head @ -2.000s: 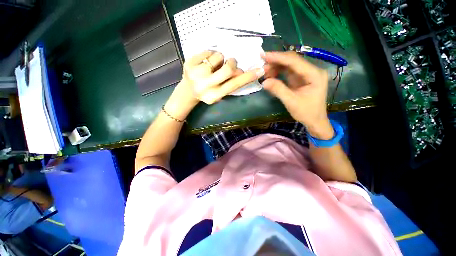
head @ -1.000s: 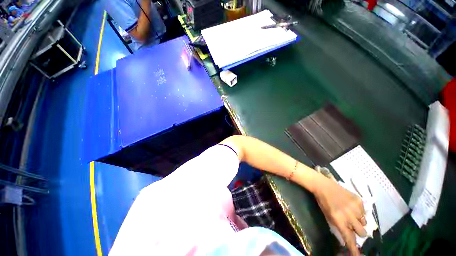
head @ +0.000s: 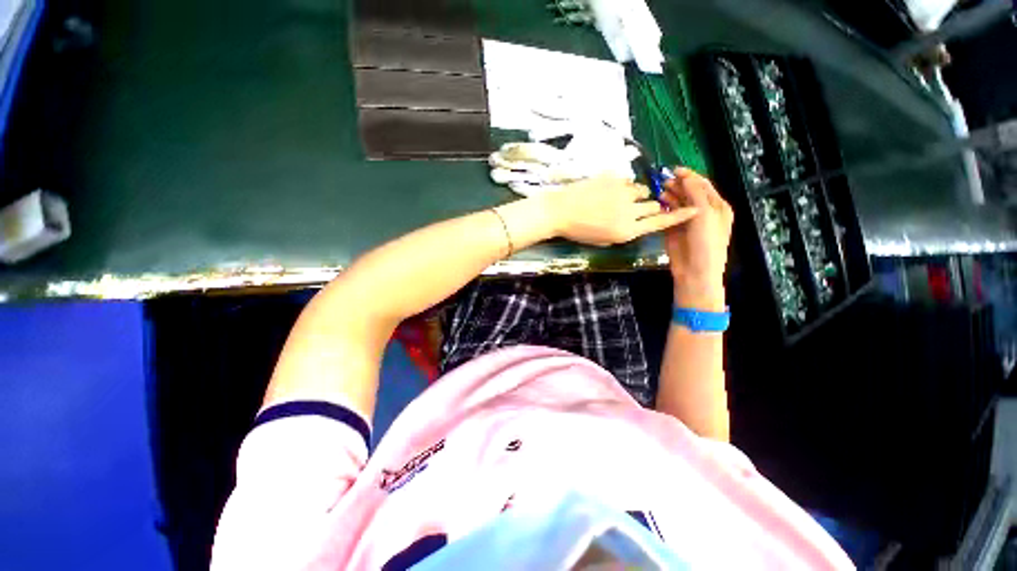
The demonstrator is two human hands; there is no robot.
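White gloves (head: 533,165) lie limp and bunched on the lower part of a white printed sheet (head: 555,87), with a thin dark tool on them. Blue-handled side cutters (head: 658,182) show partly at my right fingertips; I cannot tell whether they are held. My left hand (head: 608,210) is palm down, its fingers reaching across to my right hand. My right hand (head: 699,218), with a blue wristband, has bent fingers close to the left fingertips. What lies between the hands is hidden.
A dark sectioned block (head: 422,89) lies left of the sheet. Thin green strips (head: 669,117) lie right of it. A white stack (head: 628,31) is at the back. A black compartment tray (head: 827,190) of small boards stands right. A white holder (head: 34,226) sits far left.
The view swung left to the blue box, then back right. My right hand, out of view one second ago, shows again. Both hands now meet right of the gloves, by the cutters.
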